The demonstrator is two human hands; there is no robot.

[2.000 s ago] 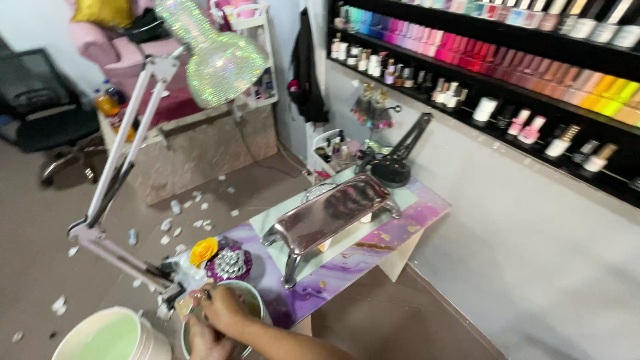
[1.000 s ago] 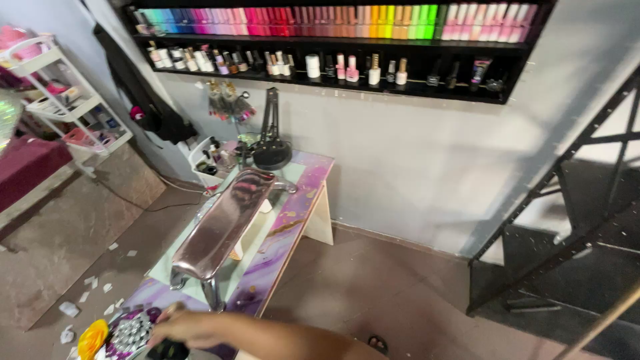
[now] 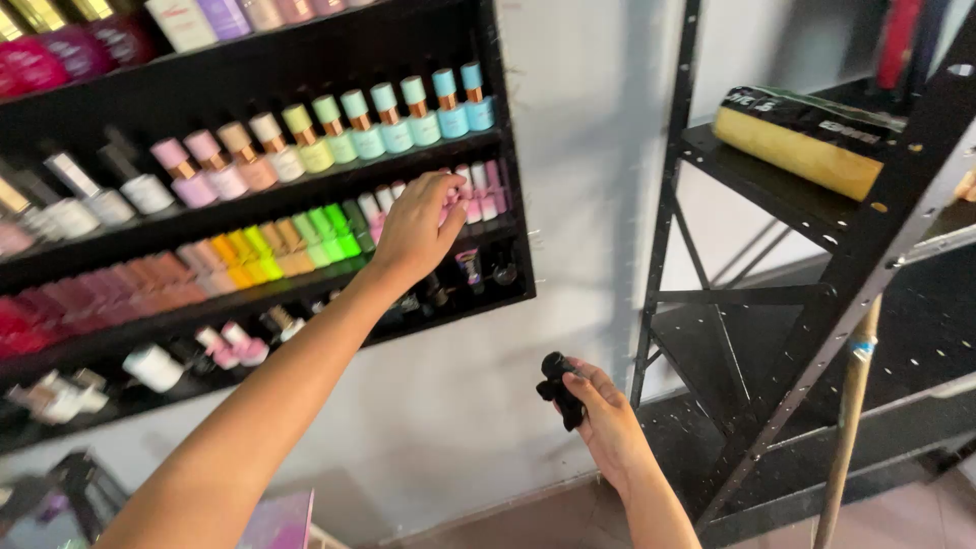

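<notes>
My left hand (image 3: 418, 225) reaches up to the right part of the black wall shelf (image 3: 427, 320), its fingers at a row of pink nail polish bottles (image 3: 479, 191) with white and pink caps. Whether the fingers grip a bottle I cannot tell. Lower and to the right, my right hand (image 3: 602, 412) holds a small black object (image 3: 563, 390) with a rounded top, its kind unclear. Bright green bottles (image 3: 334, 230) stand left of my left hand, and light blue bottles (image 3: 461, 103) with blue caps stand on the level above.
At the right rises a black metal shelving rack (image 3: 823, 297) bearing a yellow and black package (image 3: 801, 145). A wooden pole (image 3: 848, 419) leans against it. A corner of the purple tabletop (image 3: 278, 522) shows at the bottom left. More bottles line the lower shelf level.
The view has swung far to the right and nearer to the wall shelf. My left hand is now up at the pink bottles. The hands, together low over the table two seconds ago, are now apart.
</notes>
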